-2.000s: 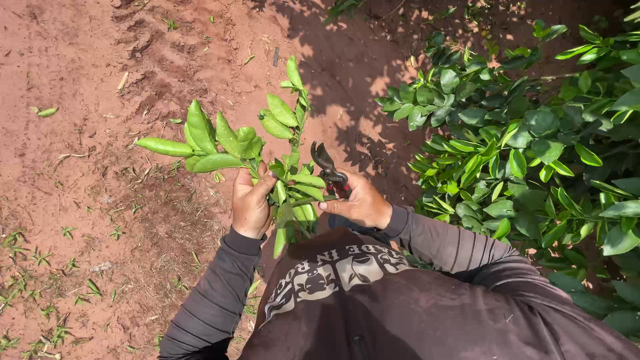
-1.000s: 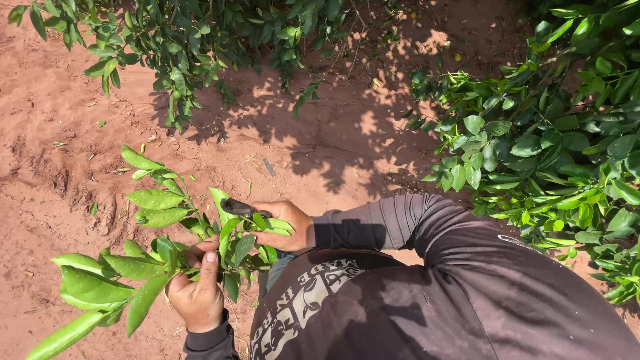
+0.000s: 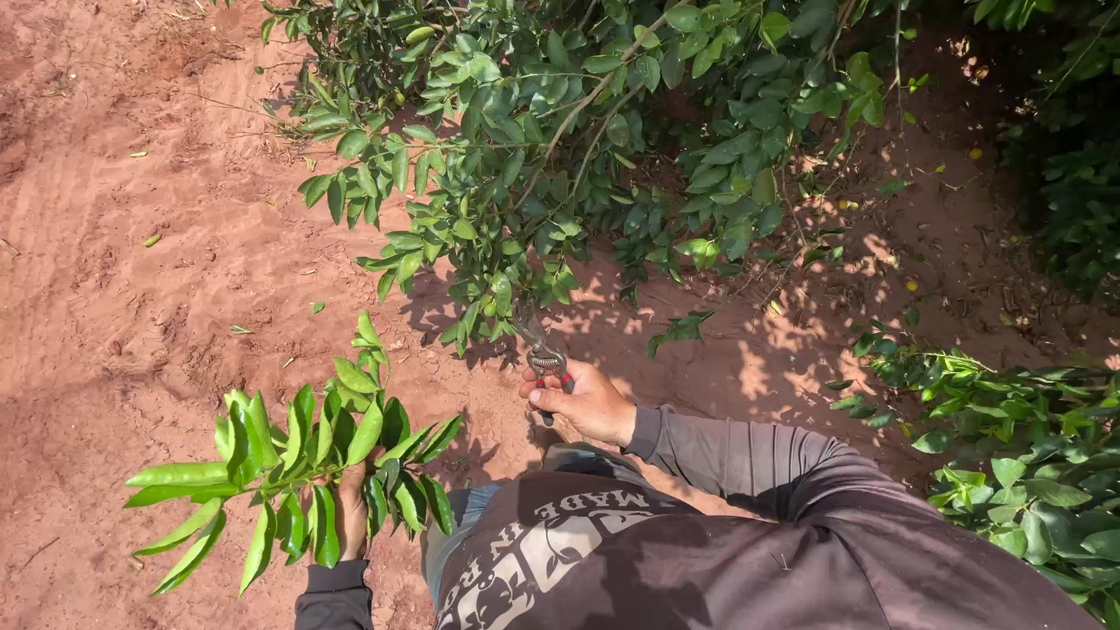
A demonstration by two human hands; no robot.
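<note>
My right hand (image 3: 586, 404) grips a pair of pruning shears (image 3: 549, 360) with a coiled spring and red-and-black handles. The blades point up toward the low leaves of a green leafy tree (image 3: 503, 289); their tips are hard to make out against the foliage. At the lower left, my left hand (image 3: 352, 512) holds a bunch of cut leafy shoots (image 3: 302, 459) with long, glossy green leaves. The leaves hide most of its fingers. The bunch is to the left of the shears and apart from them.
Branches of the tree (image 3: 595, 96) hang across the top. Another leafy plant (image 3: 1041, 490) stands at the right edge. Reddish bare soil (image 3: 175, 289) bears scattered leaves, and small yellow fruits (image 3: 912, 285) lie in the shade at the right.
The shears have moved away from the held shoots to the hanging foliage, and my right arm has reached forward. My left hand still holds the shoots. The view has shifted toward the tree.
</note>
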